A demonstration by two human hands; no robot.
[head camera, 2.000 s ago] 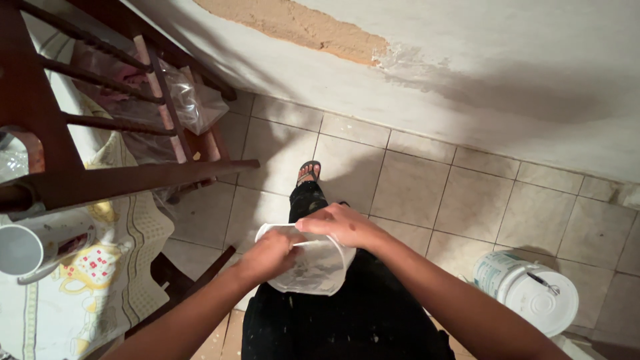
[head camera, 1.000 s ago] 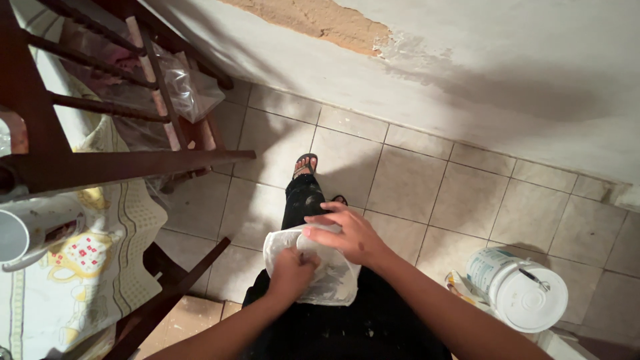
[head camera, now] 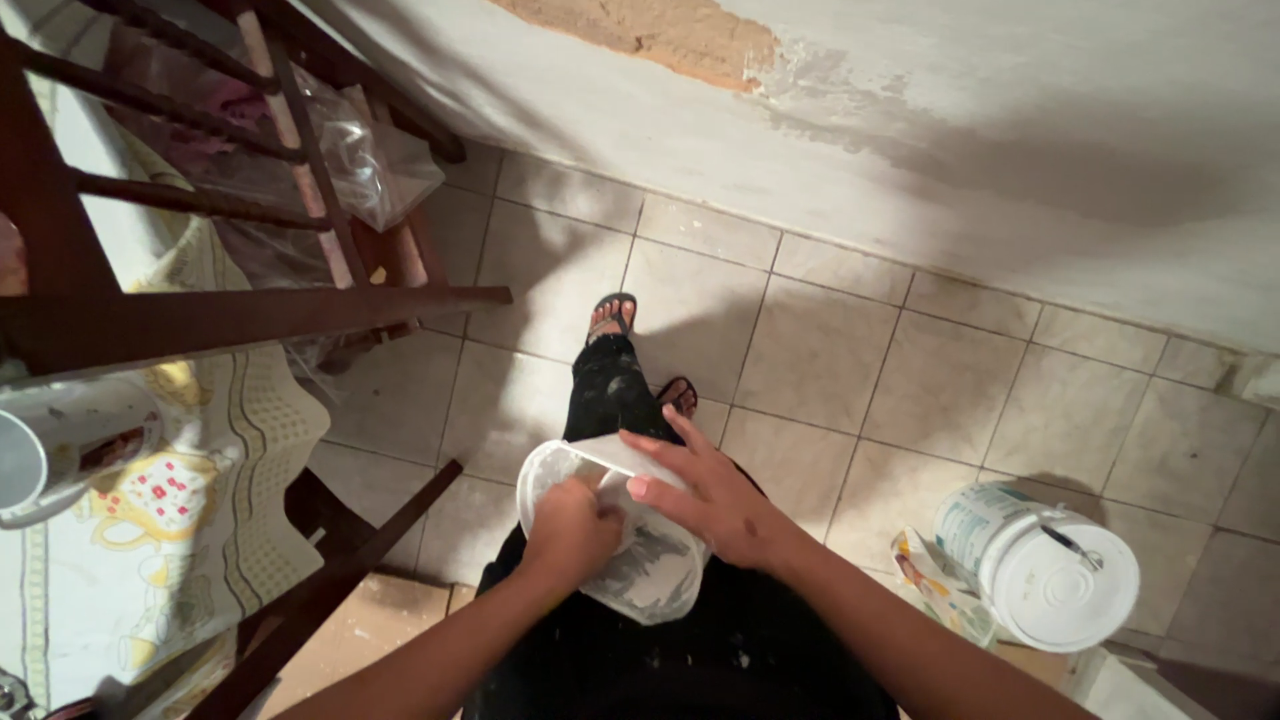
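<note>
A translucent white plastic tub [head camera: 645, 590] smeared with a whitish paste is held in front of my dark, spattered trousers. My left hand [head camera: 575, 530] reaches into its mouth with curled fingers; what they grip, if anything, is hidden. A flat white piece [head camera: 610, 455], perhaps a scraper blade, lies across the tub's rim. Over this piece and the tub's right side rests my right hand [head camera: 720, 495], its fingers partly spread and its palm hidden.
On the right, a lidded white bucket [head camera: 1060, 580] bears a dark-handled tool [head camera: 1070, 547] and stands by a printed bag [head camera: 940, 590]. Dark wooden chairs [head camera: 250, 318] and a cloth-covered table [head camera: 60, 600] with a white container [head camera: 80, 440] are left. The wall [head camera: 900, 200] has an exposed orange patch [head camera: 650, 40].
My right hand's fingers have shifted over the flat white piece and the tub's rim. My left hand stays in the tub's mouth.
</note>
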